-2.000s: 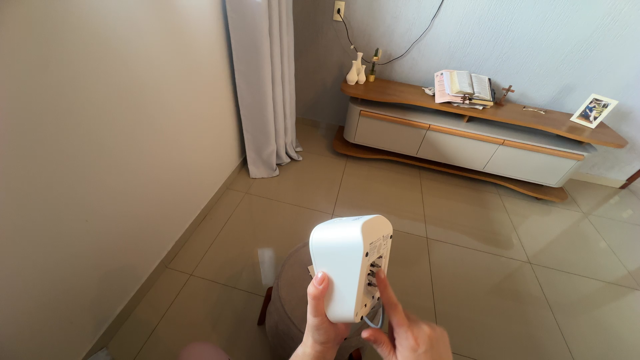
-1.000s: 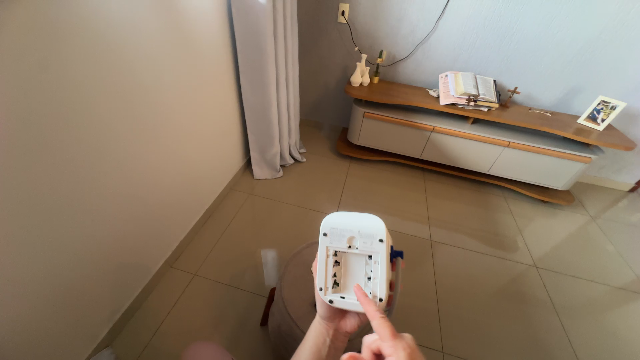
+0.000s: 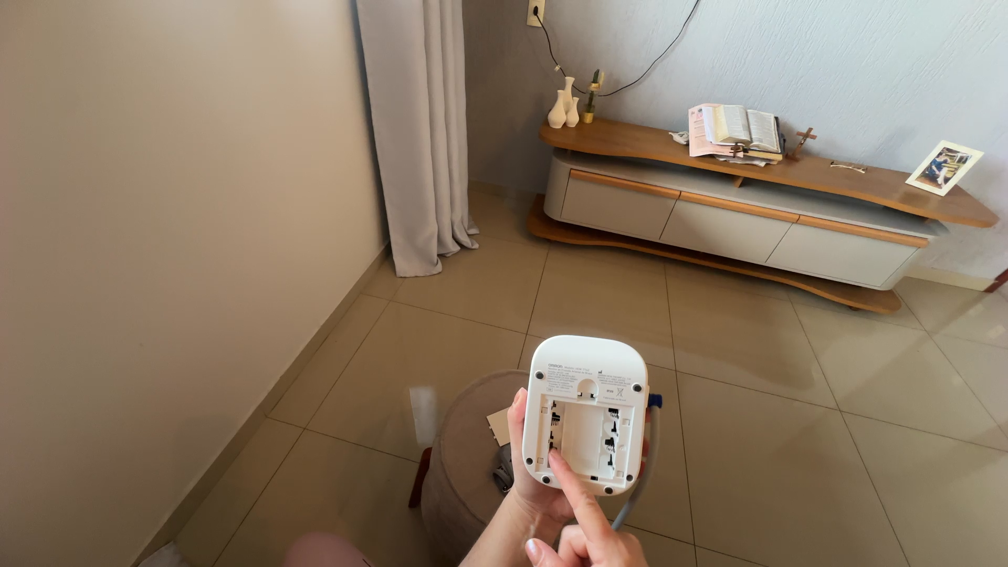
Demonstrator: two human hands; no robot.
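Note:
A white Omron device, probably a blood pressure monitor (image 3: 594,362), is held up with its underside facing me. Its battery compartment (image 3: 584,441) is uncovered, with no batteries inside and dark contacts along both sides. My left hand (image 3: 529,480) grips the device from behind and its left edge; most of those fingers are hidden. My right hand (image 3: 587,524) holds nothing; its extended index finger points at the compartment's lower left, by a contact. A grey tube (image 3: 650,465) with a blue plug (image 3: 654,401) runs down the device's right side.
Below the device stands a round upholstered stool (image 3: 465,472) with a beige card-like piece (image 3: 499,426) and a dark grey item on it. Farther off, a low wooden cabinet (image 3: 630,140) carries vases, an open book, a cross and a photo frame. A curtain (image 3: 417,142) hangs left.
The device has turned from a side-on pose so its underside faces me. My right index finger has moved from the compartment's lower right to its lower left since one second ago.

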